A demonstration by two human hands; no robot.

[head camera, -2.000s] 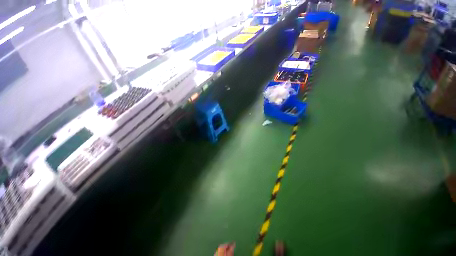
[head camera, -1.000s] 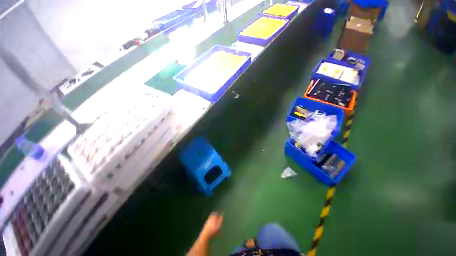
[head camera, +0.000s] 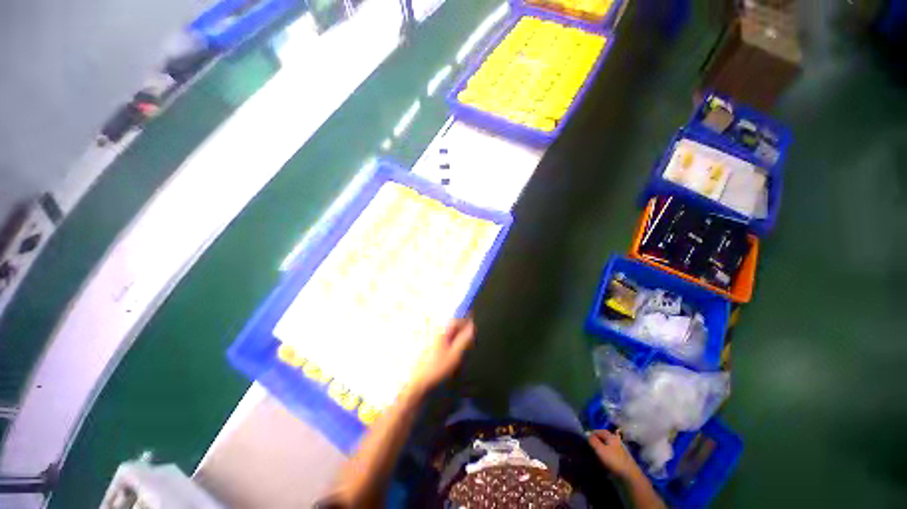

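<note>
A blue crate with rows of yellow parts lies on the bench at left of centre; glare whitens most of its contents. My left hand is over the crate's near right edge, its fingers partly curled; whether it touches or holds anything cannot be told. My right hand is low at the right, beside a clear plastic bag in a blue bin; its fingers are small and blurred, and I cannot tell whether they hold anything.
A second blue crate of yellow parts stands farther along the bench. A green conveyor belt runs at left. On the floor at right stand an orange bin of black items, blue bins and a cardboard box. A white stack corner shows at bottom left.
The view has moved forward along the bench. The stool has left the picture, and the yellow-part crates and floor bins are nearer. My left hand has risen to the crate's edge; my right hand now shows clearly apart.
</note>
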